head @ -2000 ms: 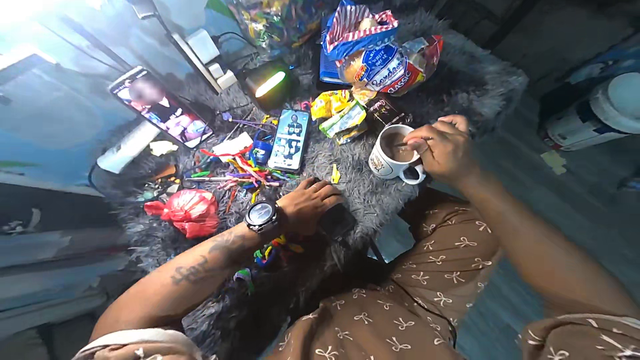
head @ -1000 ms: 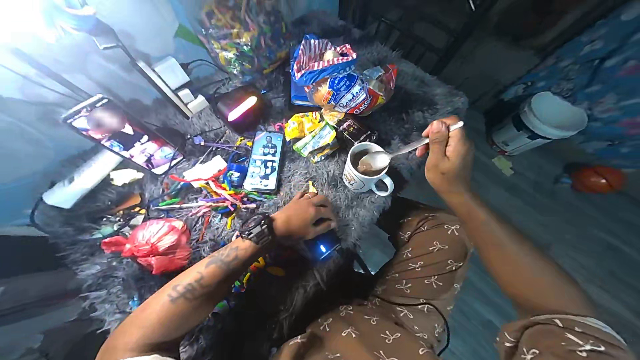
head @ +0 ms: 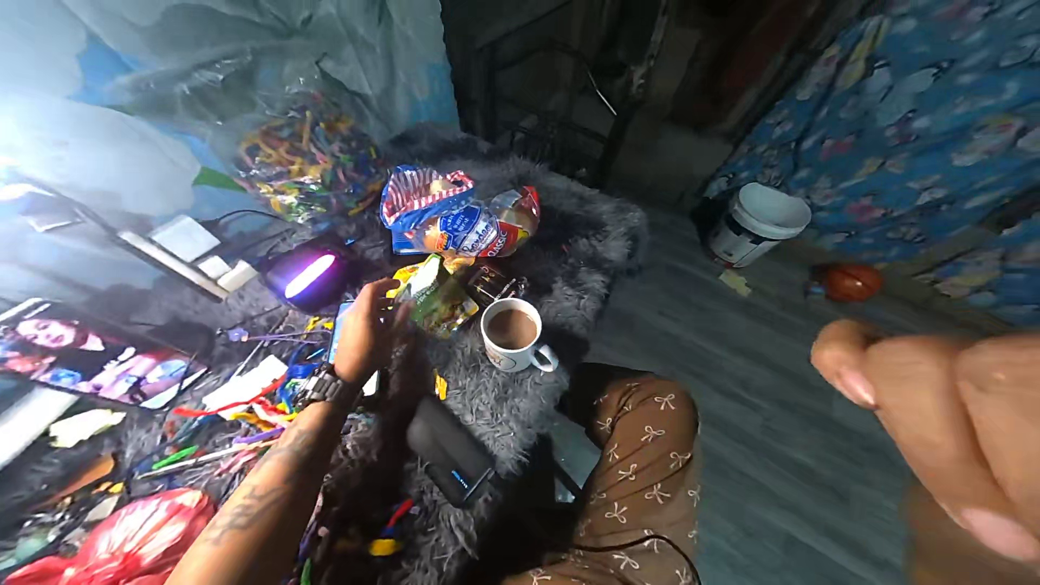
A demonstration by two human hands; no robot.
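My left hand (head: 370,329), with a watch on its wrist, is over a smartphone (head: 340,329) that it partly covers. Its blurred fingers are spread beside a green and yellow packet (head: 441,301); whether they touch it is unclear. A white mug (head: 508,357) of brown drink stands right of the packet on grey fur cloth. My right hand (head: 934,422) is raised close to the camera at the right edge, fingers curled, and no spoon shows; what it may hold is hidden. A black power bank (head: 451,451) lies below my left hand.
Bread in a plastic bag (head: 471,227) lies behind the packet. A lit lamp (head: 309,276), a tablet (head: 97,349), colourful strips (head: 268,402) and a red plastic bag (head: 146,540) are at left. A white bucket (head: 760,223) stands on the floor at right.
My left hand has moved off the power bank towards the packets. My right hand, which held a spoon at the mug, has moved away to the right, and the spoon is out of sight.
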